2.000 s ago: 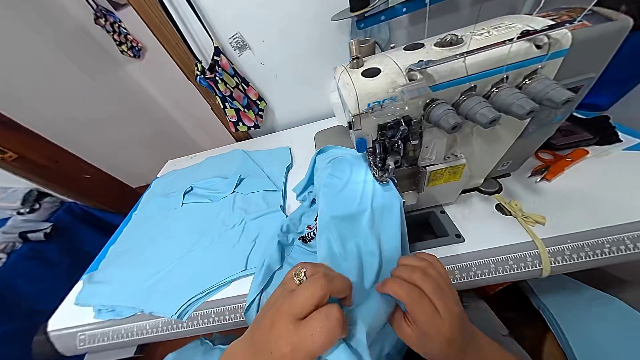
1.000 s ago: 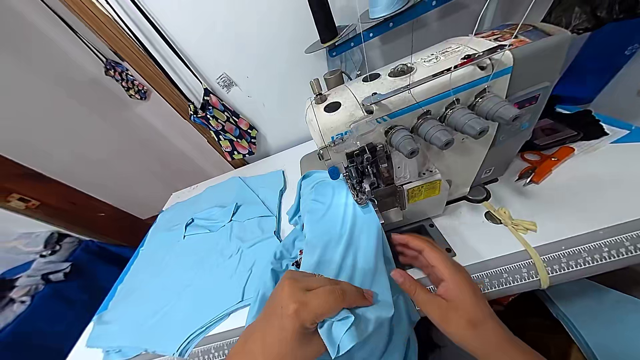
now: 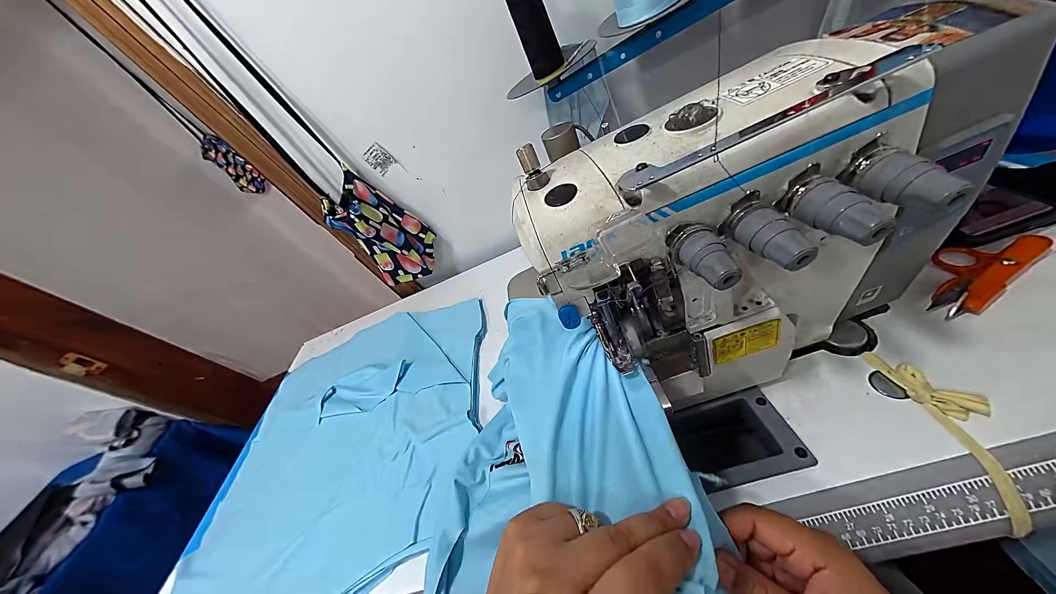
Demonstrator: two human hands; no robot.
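Observation:
Light blue knit fabric (image 3: 577,412) with a small dark embroidered mark runs from the presser foot of a white overlock sewing machine (image 3: 742,165) down to the near table edge. My left hand (image 3: 602,549), a ring on one finger, lies on the fabric with its fingertips pressing the right edge. Just right of it, my right hand (image 3: 792,553) pinches the same edge between thumb and bent fingers. More light blue garment pieces (image 3: 346,462) lie spread on the table to the left.
Orange-handled scissors (image 3: 990,272) lie right of the machine. A knotted yellow strip (image 3: 949,404) hangs over the measuring tape (image 3: 932,511) at the table's front edge. A dark opening (image 3: 734,437) sits below the needle area. Thread cones (image 3: 536,41) stand behind.
My right hand, spread apart near the machine a second ago, is lower and closed on the fabric edge. My left hand has flattened over the cloth, where a folded corner showed before.

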